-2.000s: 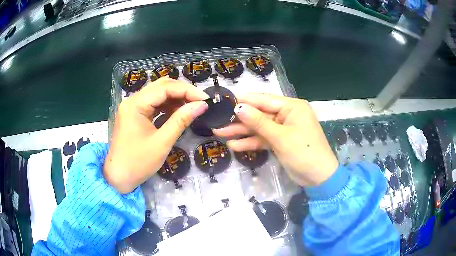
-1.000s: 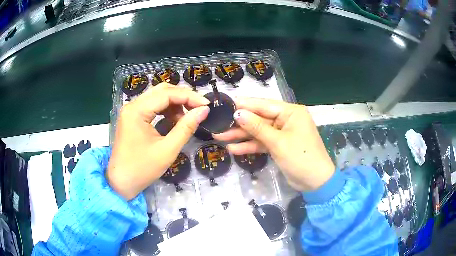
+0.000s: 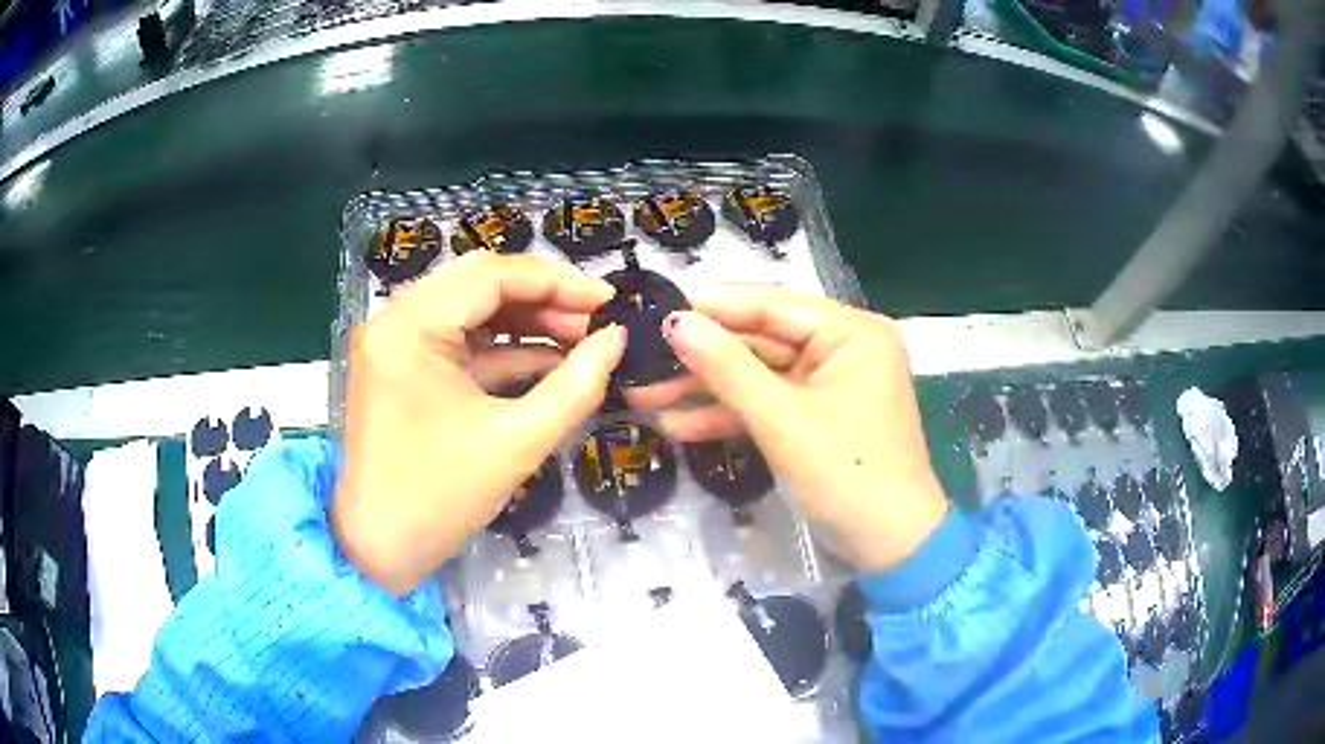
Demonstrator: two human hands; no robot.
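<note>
My left hand (image 3: pixel 487 393) and my right hand (image 3: pixel 799 400), both bare, hold a round black module (image 3: pixel 641 323) between them by its edges. Its connector tail points away from me, and a small light spot shows on its face. The module is above the clear blister tray (image 3: pixel 843 276). Modules with gold-orange circuitry (image 3: pixel 586 225) fill the tray's far row, and others (image 3: pixel 625 462) sit in a row nearer me. A white sheet (image 3: pixel 625 683) covers part of the tray's near end, beside plain black discs (image 3: pixel 792 625).
A second clear tray with black discs (image 3: pixel 1068 407) lies right, with a crumpled white tissue (image 3: pixel 1208 436) beyond it. A white strip with notched black discs (image 3: pixel 212 435) and a plain white strip (image 3: pixel 122 567) lie left. A green surface (image 3: pixel 610 109) and a grey pole (image 3: pixel 1199 218) are beyond.
Both thumbs have come inward over the module's face. The module looks flatter and darker than before. The tray has shifted slightly down and right in view.
</note>
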